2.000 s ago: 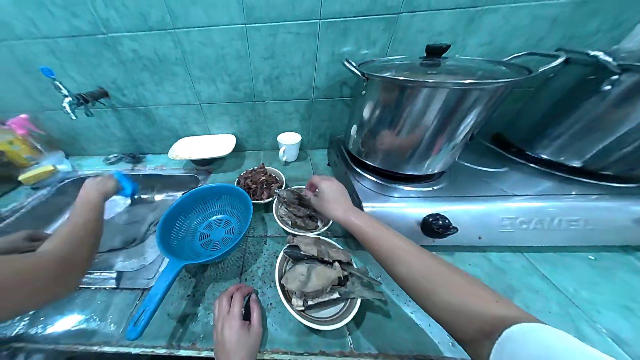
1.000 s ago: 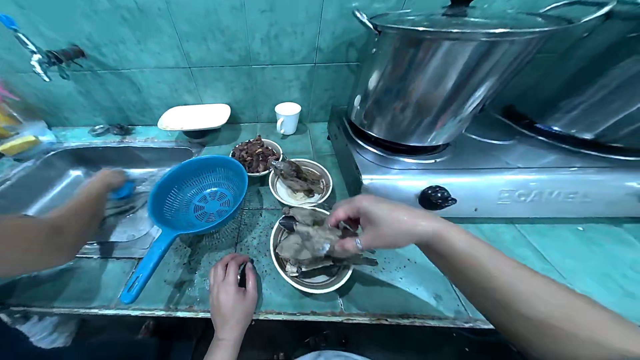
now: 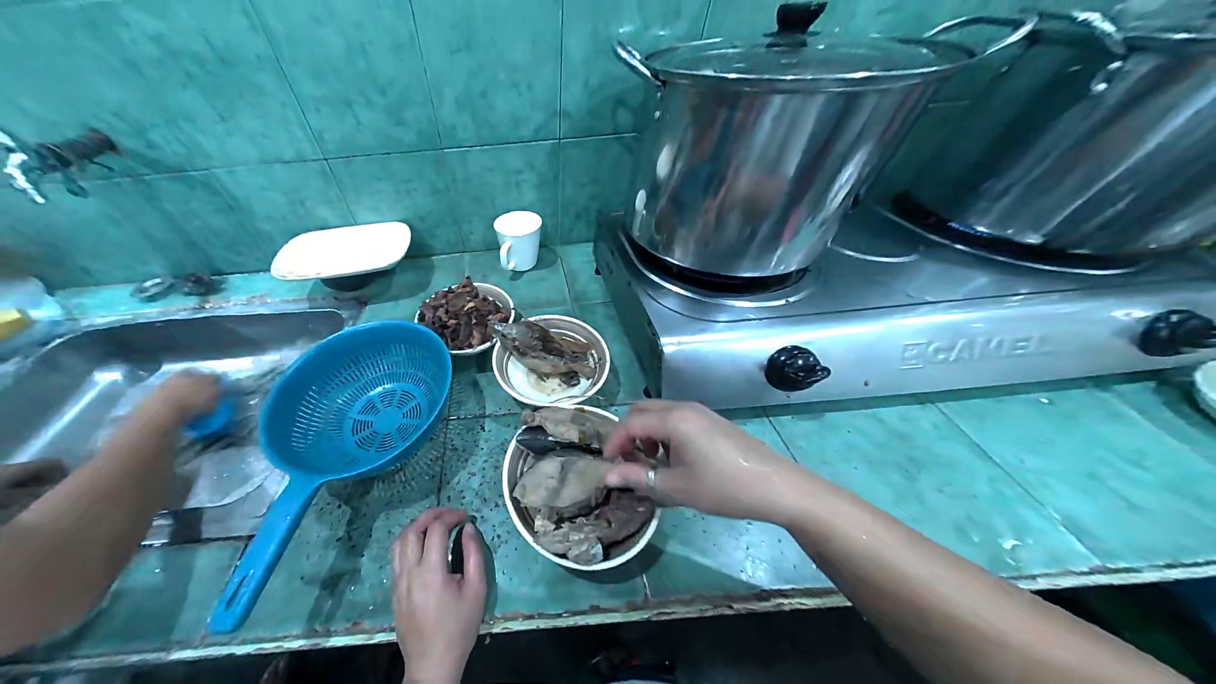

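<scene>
My right hand (image 3: pixel 679 456) reaches over a large bowl (image 3: pixel 513 503) of cooked fish pieces (image 3: pixel 562 483), its fingertips on one grey piece at the bowl's right side. My left hand (image 3: pixel 439 570) rests on the tiled counter left of that bowl, with a small dark object (image 3: pixel 457 551) between thumb and fingers. Behind the large bowl stands a smaller bowl (image 3: pixel 591 380) holding a fish piece (image 3: pixel 543 350). A third bowl (image 3: pixel 503 296), farther back, is heaped with dark brown shredded food (image 3: pixel 463 313).
A blue plastic colander (image 3: pixel 356 399) overlaps the steel sink's (image 3: pixel 66 332) right edge. Another person's hand (image 3: pixel 190 394) moves in the sink. A white mug (image 3: pixel 519 239) and a white dish (image 3: pixel 342 251) stand by the wall. Right, a gas stove (image 3: pixel 703 361) bears a lidded steel pot (image 3: pixel 779 171) and another large pot (image 3: pixel 1092 152).
My right hand has moved from the smaller fish bowl to the large bowl. The fish pieces in the large bowl lie differently. My left hand stays on the counter.
</scene>
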